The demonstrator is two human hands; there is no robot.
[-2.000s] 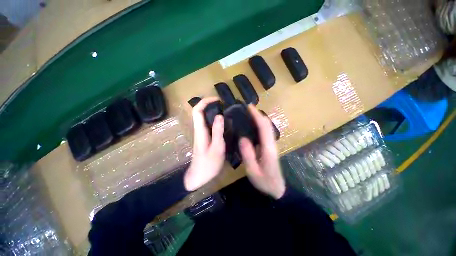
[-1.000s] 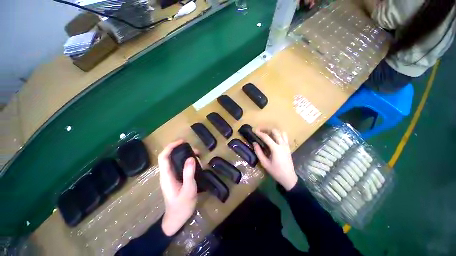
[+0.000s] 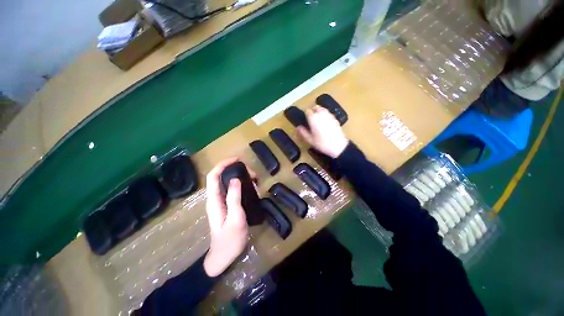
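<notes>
My left hand [image 3: 227, 225] holds a black case [image 3: 242, 190] upright above the near edge of the bench. My right hand [image 3: 326, 131] reaches to the back row, its fingers closed around the near end of a loose black half [image 3: 295, 115]. Other loose black halves lie beside it, one at the far right end [image 3: 332, 109] and others nearer me [image 3: 284, 145]. The front row holds glossy-faced black parts [image 3: 312, 181]; one is partly hidden under my right forearm. Several finished black cases [image 3: 146, 196] stand side by side in the clear blister tray [image 3: 154, 250] at left.
The green conveyor belt [image 3: 216, 86] runs beyond the cardboard-covered bench [image 3: 365, 92]. Stacked clear trays [image 3: 445, 52] lie at the far right, near a seated person and a blue stool [image 3: 495, 139]. A tray of white parts [image 3: 454, 210] sits below the bench at right.
My right hand has moved from the front row to the back row and closed on a loose half there. My left hand still holds the black case.
</notes>
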